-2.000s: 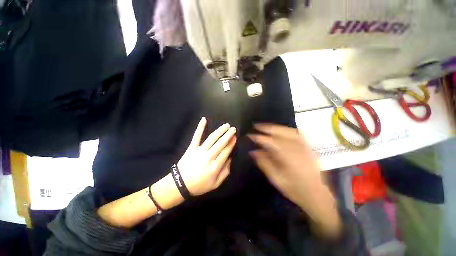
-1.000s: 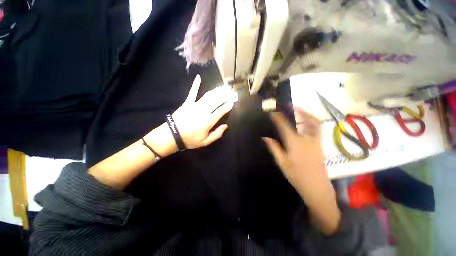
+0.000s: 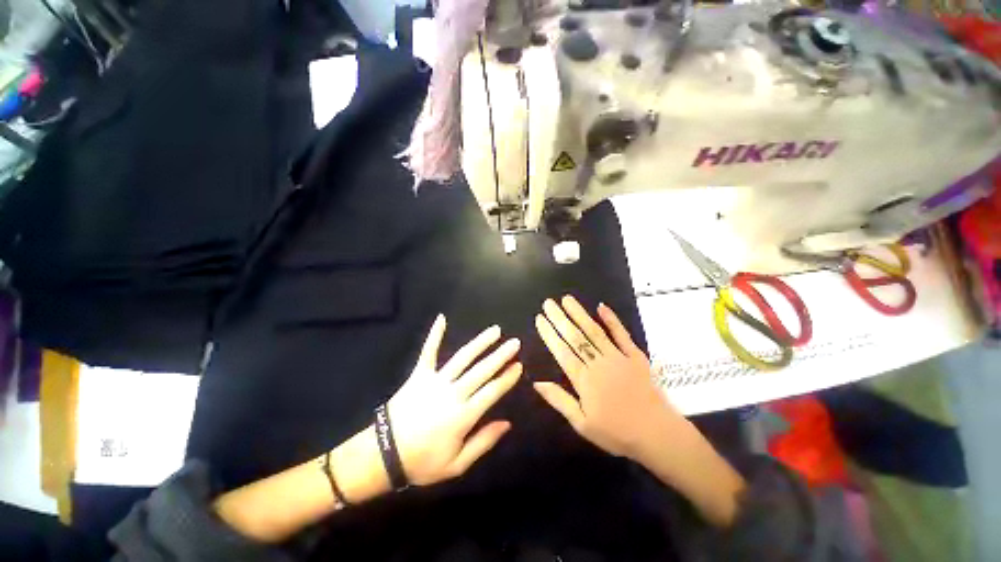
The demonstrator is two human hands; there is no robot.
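A large black fabric panel (image 3: 362, 253) lies on the machine table and runs under the presser foot (image 3: 509, 243) of the cream-white HIKARI sewing machine (image 3: 703, 121). My left hand (image 3: 456, 406) lies flat on the cloth, below and left of the foot, with its fingers spread. My right hand (image 3: 593, 373) lies flat on the cloth below and right of the foot, fingers apart, with a dark ring-like mark on one finger. Neither hand grips anything. The needle tip cannot be made out.
Scissors with red and yellow handles (image 3: 774, 313) lie right of my right hand. Second scissors (image 3: 878, 288) lie farther right, by the machine. Black pieces (image 3: 132, 220) are piled at left, above a white paper sheet (image 3: 137, 428). Pinkish yarn (image 3: 445, 110) hangs beside the machine head.
My left hand has moved down, away from the presser foot. My right hand has come down and left and now rests flat on the cloth. The view has shifted, showing more of the machine.
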